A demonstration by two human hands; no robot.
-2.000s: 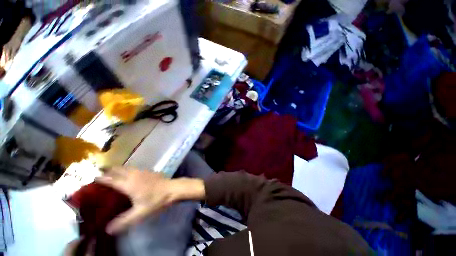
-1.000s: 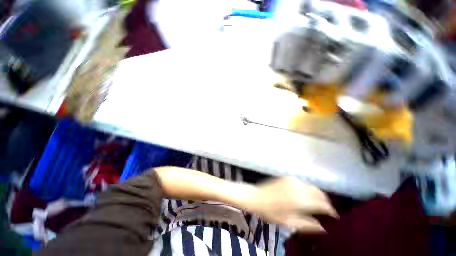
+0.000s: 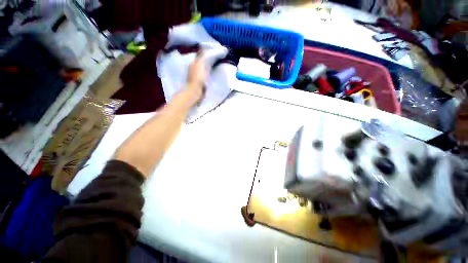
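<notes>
My left hand (image 3: 199, 77) reaches from the lower left to the back of the white table (image 3: 184, 180). It is closed on a white panel (image 3: 177, 77), which is bunched and partly raised around the fingers. The fingertips are blurred and partly hidden by the cloth. Maroon cloth (image 3: 141, 85) lies beside and behind the white panel, at the table's left. My right hand is out of the picture. The sewing machine head (image 3: 328, 164) stands at the right, with its lit, pale gold needle plate (image 3: 272, 205) below it.
A blue plastic basket (image 3: 251, 38) stands behind the white panel. A red tray (image 3: 369, 72) with several thread cones is right of it. Crinkled brown cardboard (image 3: 72, 144) runs along the left table edge. A small brown object (image 3: 248, 215) lies at the plate's corner.
The view has swung from the machine's right side to the table's left and back. My left hand has moved from the front table edge to the white panel. The hand near the maroon piece earlier is gone.
</notes>
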